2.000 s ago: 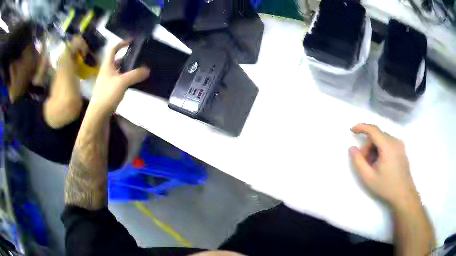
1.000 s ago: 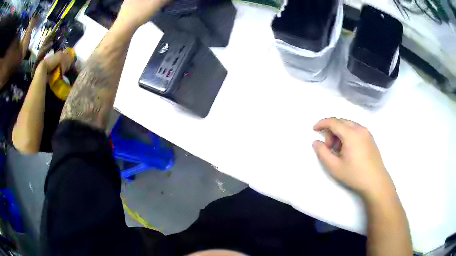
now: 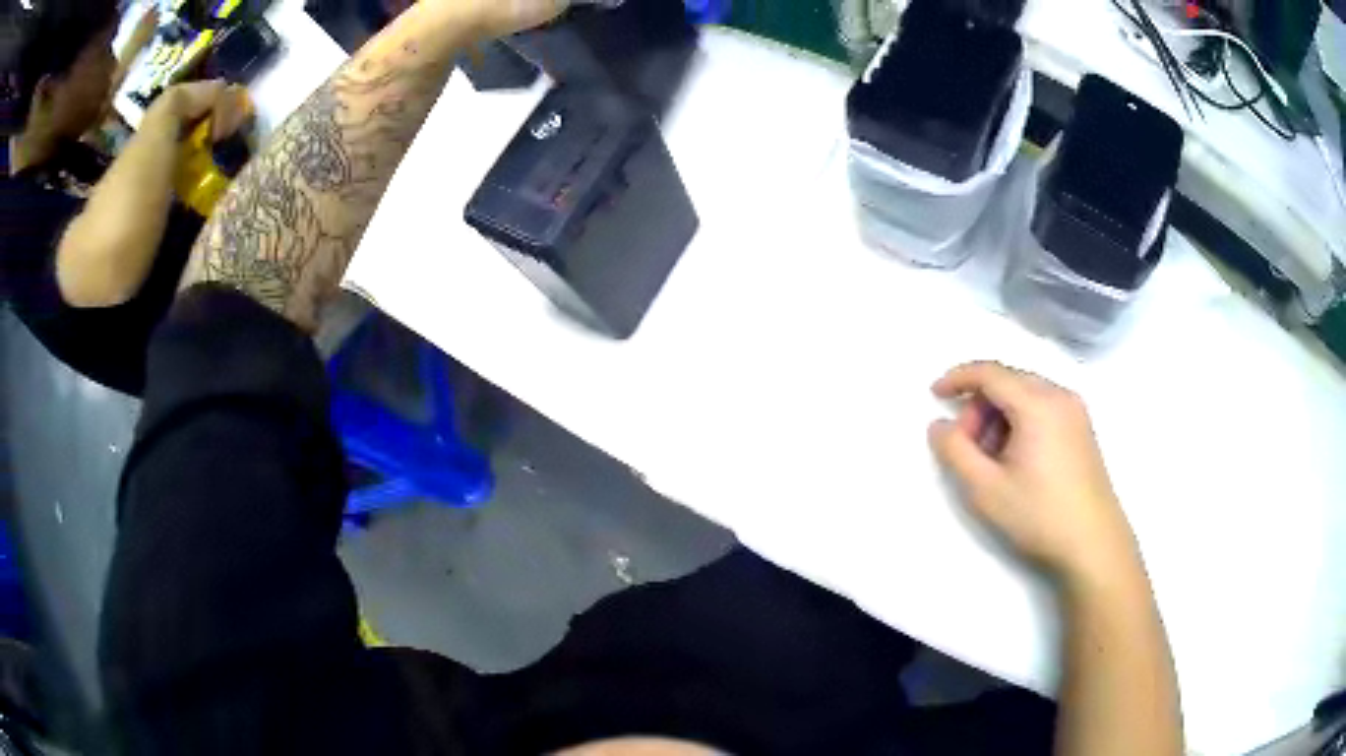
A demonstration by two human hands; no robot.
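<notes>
A black unit housing (image 3: 613,222) with a round white mark on its end stands on the white bench cover (image 3: 797,355). Behind it, another black unit (image 3: 627,56) is blurred at the top edge. My left hand (image 3: 509,12) is at the top edge, partly cut off, beside that rear unit; its fingertips are hidden, so its grip cannot be told. My right hand (image 3: 1026,458) hovers over or rests on the bench at the right, fingers curled, thumb apart, empty.
Two black units stand at the back right, one in a white bag (image 3: 930,207), the other in a second bag (image 3: 1070,288). Cables (image 3: 1218,59) lie behind. A person (image 3: 89,222) at the left holds something yellow (image 3: 198,170). A blue stool (image 3: 406,443) stands below the bench edge.
My left hand has moved from a black unit at the left up and right to the top edge. The rear unit appears shifted and blurred. My right hand stays curled; the camera view has shifted.
</notes>
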